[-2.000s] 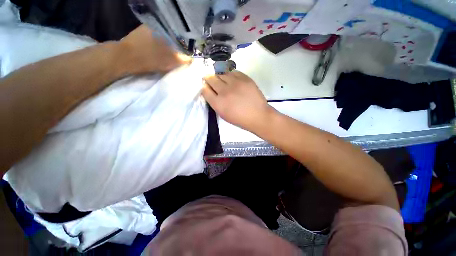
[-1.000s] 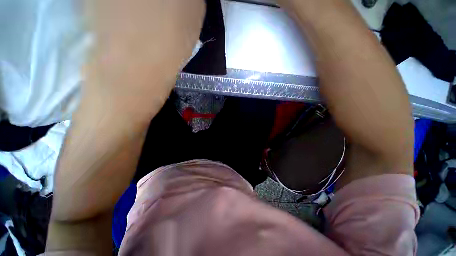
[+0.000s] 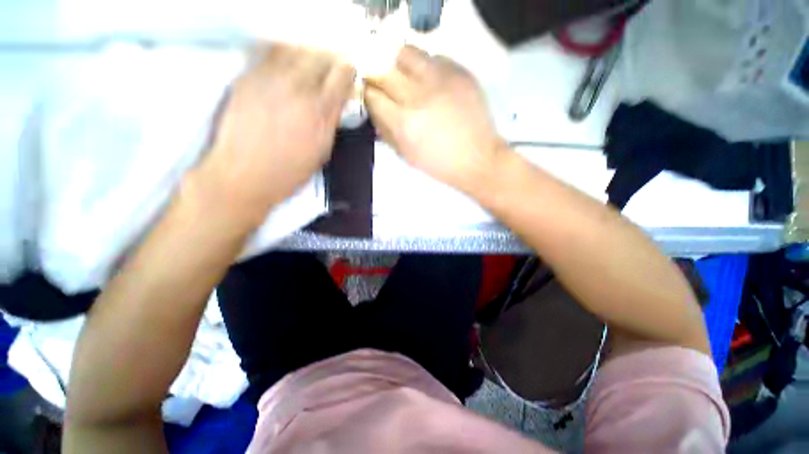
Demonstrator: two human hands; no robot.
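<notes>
The white padded garment [image 3: 115,142] fills the left of the table. A dark brown panel [image 3: 351,182] lies below my hands and reaches the table's front edge. My left hand [image 3: 282,115] lies on the white fabric's right edge, fingers bent toward the needle area. My right hand [image 3: 435,111] is just right of it, with thumb and fingers pinched on the fabric edge near the needle. The fingertips are close together and washed out by bright light. The needle and presser foot [image 3: 381,11] are only partly visible at the top edge.
Snips with a red ring handle [image 3: 593,75] lie right of the needle beside a dark brown piece [image 3: 541,16]. A crumpled black cloth [image 3: 679,146] lies at the right. A ruled strip [image 3: 426,242] runs along the front edge. Brown panels [image 3: 541,341] and white garments [image 3: 204,368] are below.
A second ago the view was lower and the hands were out of the picture. Now both hands show at the needle area. The white garment lies farther left than two seconds ago, baring more brown panel.
</notes>
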